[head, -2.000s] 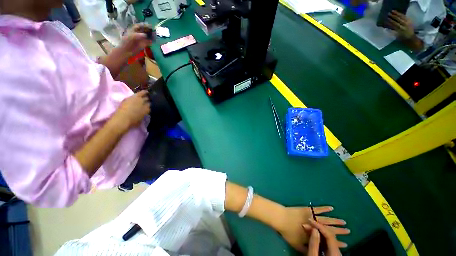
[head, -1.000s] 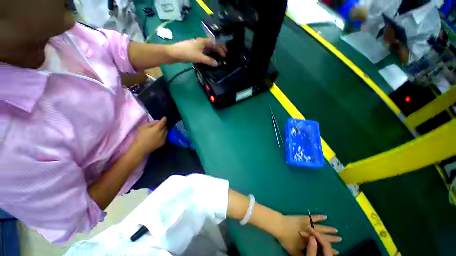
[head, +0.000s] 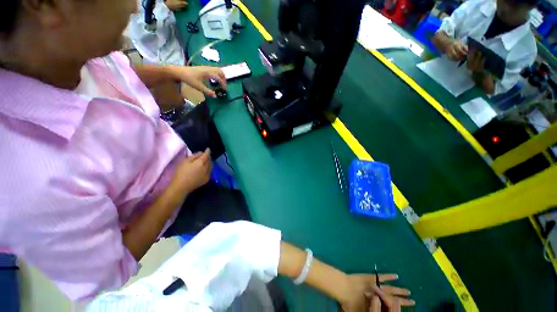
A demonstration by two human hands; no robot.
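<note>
My left hand (head: pixel 359 289) lies at the lower right on the green mat, fingers spread, with a pale bracelet on the wrist. My right hand (head: pixel 383 301) is over it, mostly cut off by the bottom edge, and holds dark thin tweezers (head: pixel 377 278) with the tip pointing up and away. Whether anything lies under the hands is hidden. A blue parts bin (head: pixel 371 189) with many small whitish pieces stands beyond my hands. A second, silvery pair of tweezers (head: pixel 338 167) lies to its left.
A black bench machine (head: pixel 284 109) with a red light stands further up the bench. A phone (head: pixel 236 70) lies behind it. A person in pink (head: pixel 91 164) sits at left. Yellow tape (head: pixel 397 198) edges the mat; a yellow bar (head: pixel 488 207) is at right. Another person sits across.
The view has shifted, so the bin and my hands sit lower in the picture. The neighbour's hand went to the machine and is now back beside the phone. My hands keep much the same pose.
</note>
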